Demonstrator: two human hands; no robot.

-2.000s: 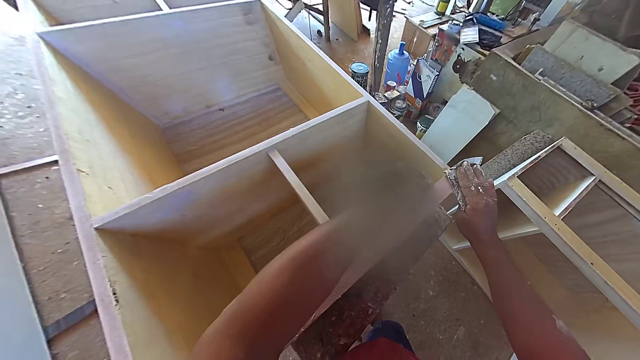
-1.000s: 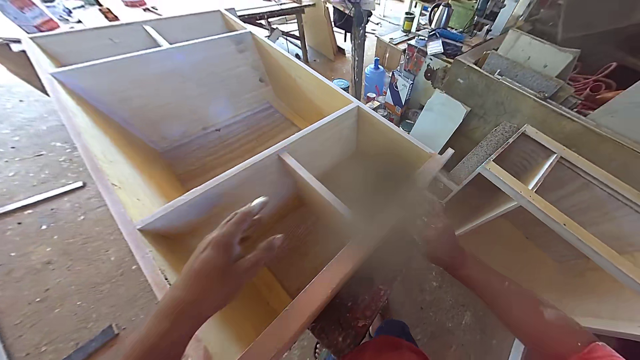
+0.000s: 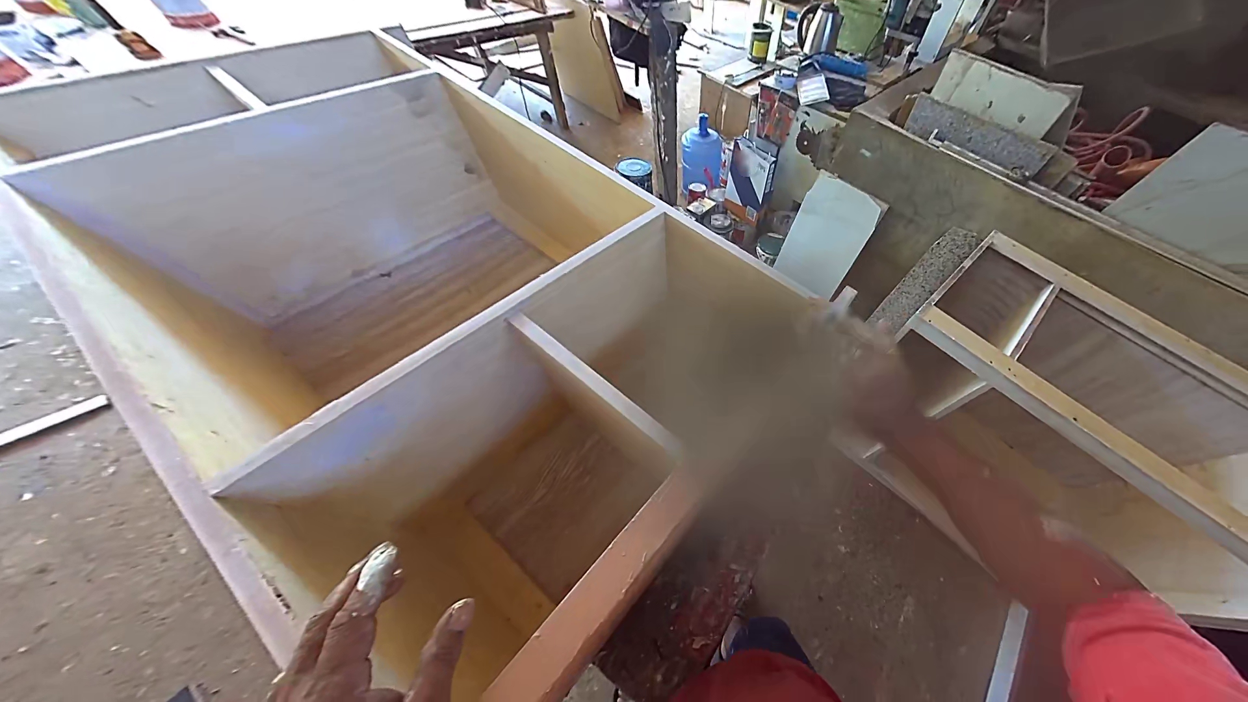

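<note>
A large plywood cabinet carcass (image 3: pixel 439 341) lies open side up, split by partitions into several compartments. My left hand (image 3: pixel 366 634), with whitish paste on a fingertip, is over the near left compartment, its fingers apart and holding nothing. My right hand (image 3: pixel 863 375) is at the near right corner of the carcass, blurred. A small pale end of something shows at its fingers; what it holds cannot be made out. A brownish blur covers part of the near right compartment beside that hand.
A second wooden frame (image 3: pixel 1082 400) leans close on the right. Behind it stand a low wall (image 3: pixel 975 205), a white board (image 3: pixel 829 234) and a speckled slab (image 3: pixel 921 278). A blue water jug (image 3: pixel 702 154), cans and a post (image 3: pixel 664 107) are beyond the carcass. A white strip (image 3: pixel 54 421) lies on the floor.
My left arm, stretched across the near compartments two seconds ago, has drawn back to the lower left. My right hand remains near the carcass's right corner. The view has shifted, showing more of the far end.
</note>
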